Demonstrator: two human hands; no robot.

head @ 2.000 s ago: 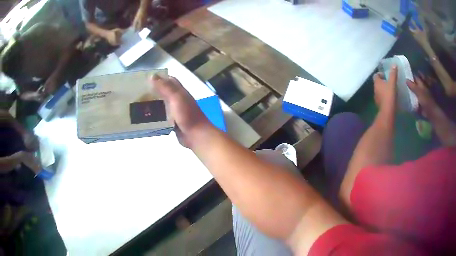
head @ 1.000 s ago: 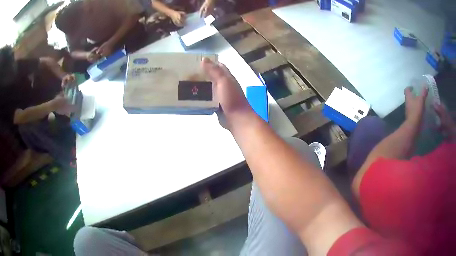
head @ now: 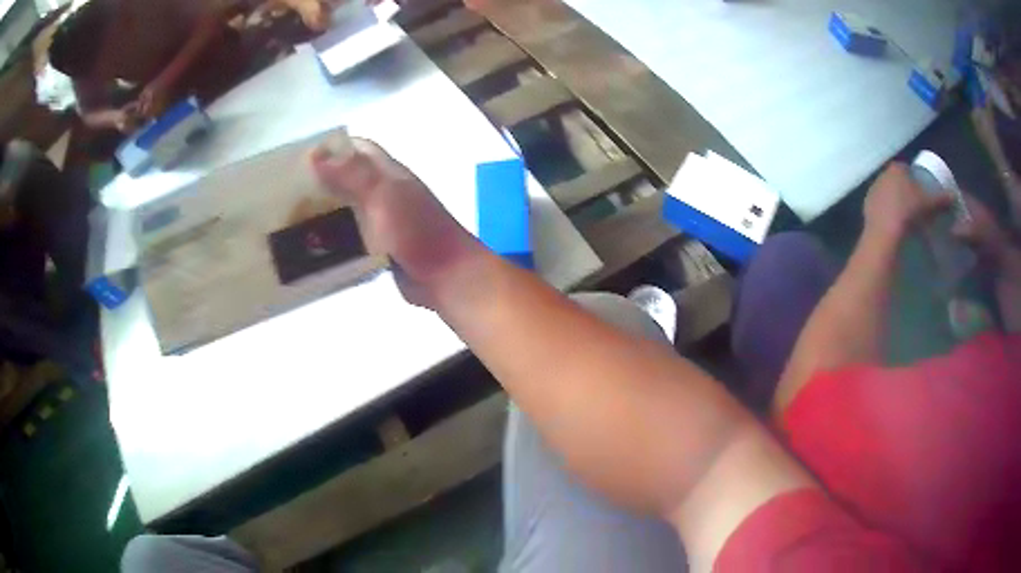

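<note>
My right hand [head: 386, 213] reaches in from the lower right and grips a retail box [head: 213, 252] by its right end, thumb on the front panel. The box is held above the white table board [head: 280, 414], its front panel towards me, slightly blurred and tilted with the left end lower. A small blue logo and a dark rectangle show on it. My fingers behind the box are hidden. My left hand is not in view.
A blue-sided box [head: 504, 210] stands beyond my wrist. A white-topped box [head: 722, 207] sits on the wooden pallet [head: 605, 168]. An open box [head: 356, 43] is at the far side. Neighbours' hands show left and right [head: 896, 202].
The held box has gone from level to tilted, its left end lower, and its lower side face no longer shows. The camera view has shifted. My right hand keeps its grip.
</note>
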